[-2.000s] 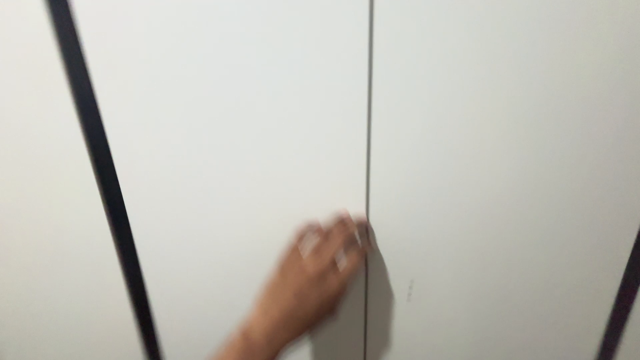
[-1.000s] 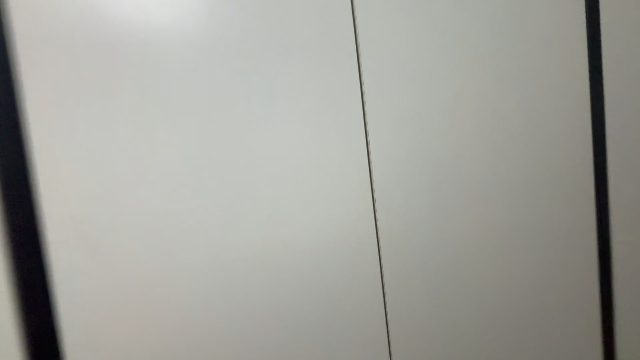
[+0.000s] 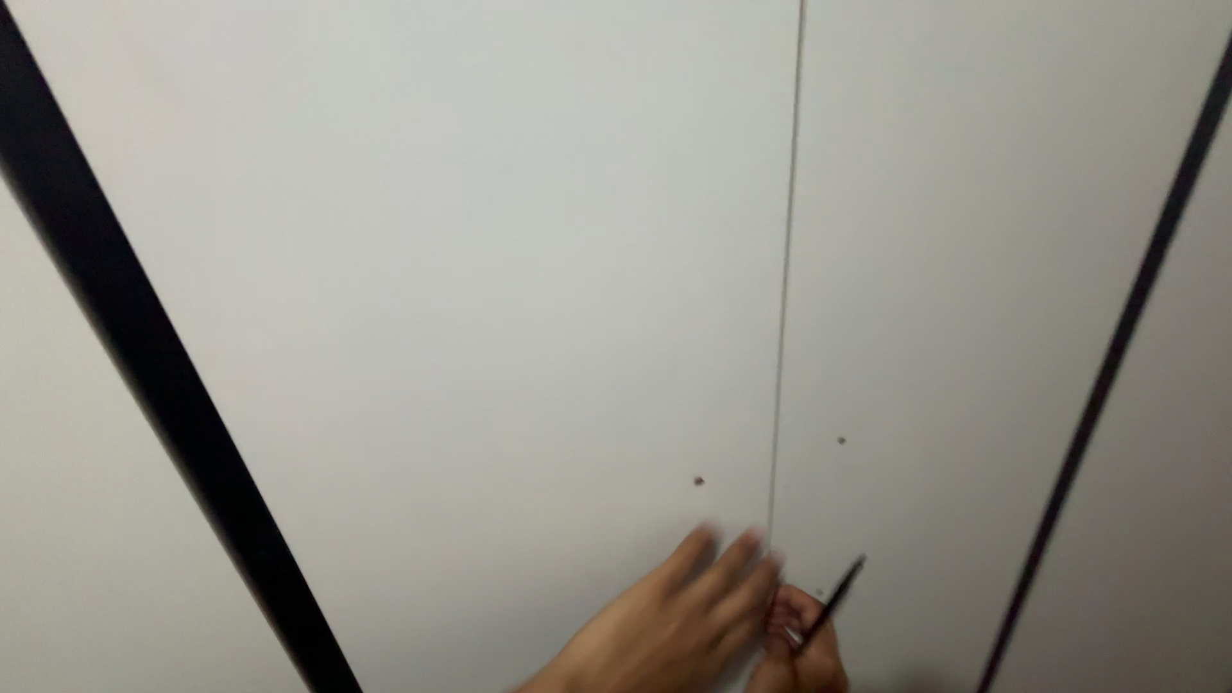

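Two pale door panels [image 3: 462,289] meet at a narrow vertical seam. My left hand [image 3: 674,616] reaches in from the bottom, palm toward the left panel, fingers extended near the seam and slightly blurred; nothing shows in it. Just right of it, partly behind its fingers, my right hand [image 3: 804,640] is closed around a thin dark pen-like tool [image 3: 844,589] that points up and right. A small dark hole [image 3: 699,480] is in the left panel above my left fingertips. Another small dark hole [image 3: 841,440] is in the right panel, above the tool's tip.
A wide black strip [image 3: 173,356] runs diagonally along the left side. A thinner dark strip [image 3: 1107,375] slants down the right side, with more pale panel [image 3: 1174,462] beyond it. A small mark [image 3: 819,592] lies beside my right hand.
Both hands are now in view low by the seam; one second ago neither was. Two seconds ago a single hand was at the seam. The view has shifted.
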